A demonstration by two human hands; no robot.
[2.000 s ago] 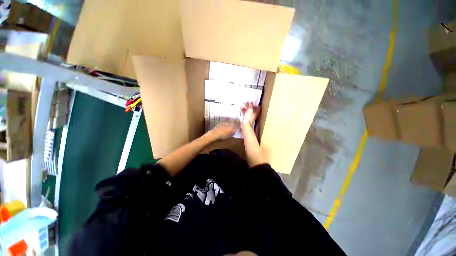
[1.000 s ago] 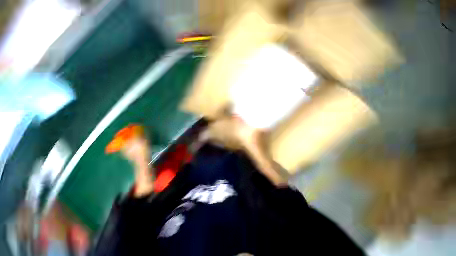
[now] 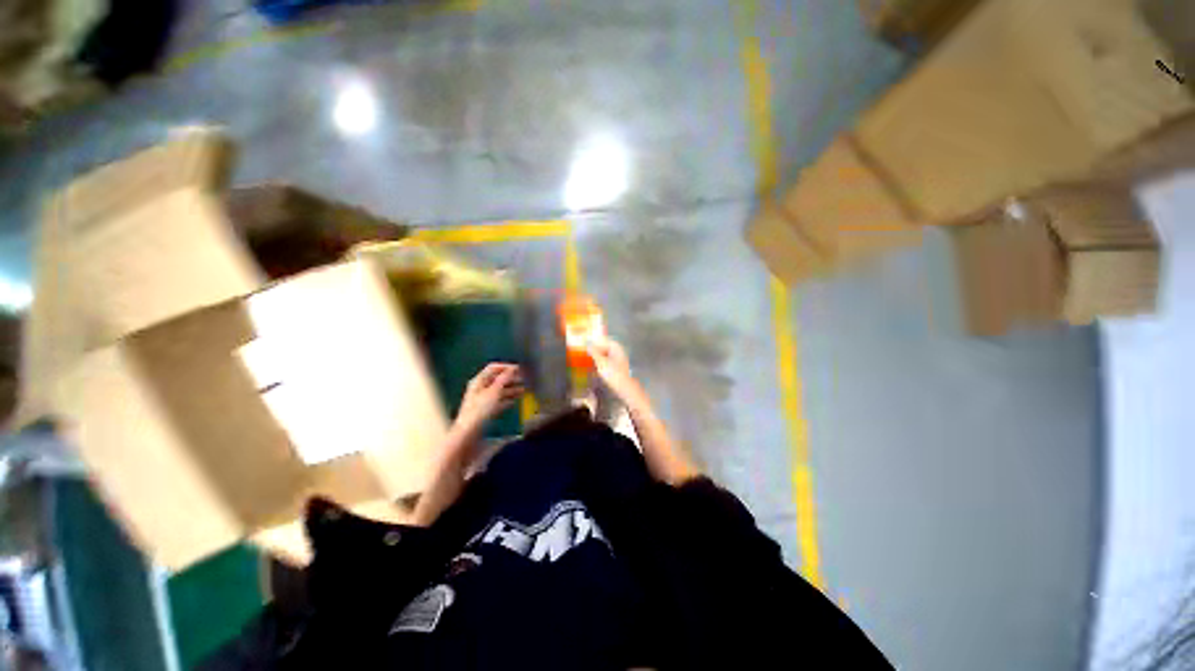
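My right hand (image 3: 611,363) holds the orange tape dispenser (image 3: 579,330) in front of my body, above the floor. My left hand (image 3: 493,392) is a little to the left of it, apart from the dispenser, with loosely bent fingers and nothing visible in it. The large brown shipping carton (image 3: 197,413) stands at the left with its flaps open. Pale product boxes (image 3: 319,380) lie inside it, overexposed, so their labels cannot be read. The picture is slightly blurred.
A green surface (image 3: 478,338) lies behind my left hand. The green conveyor belt (image 3: 216,606) shows below the carton. Brown cartons (image 3: 1009,125) stand on the grey floor at the upper right, beyond a yellow line (image 3: 790,433). A white wall (image 3: 1160,433) is at the far right.
The view has turned right, so the carton now sits at the left. The orange dispenser was at my left hand over the belt and is now in my right hand. My right hand has left the carton.
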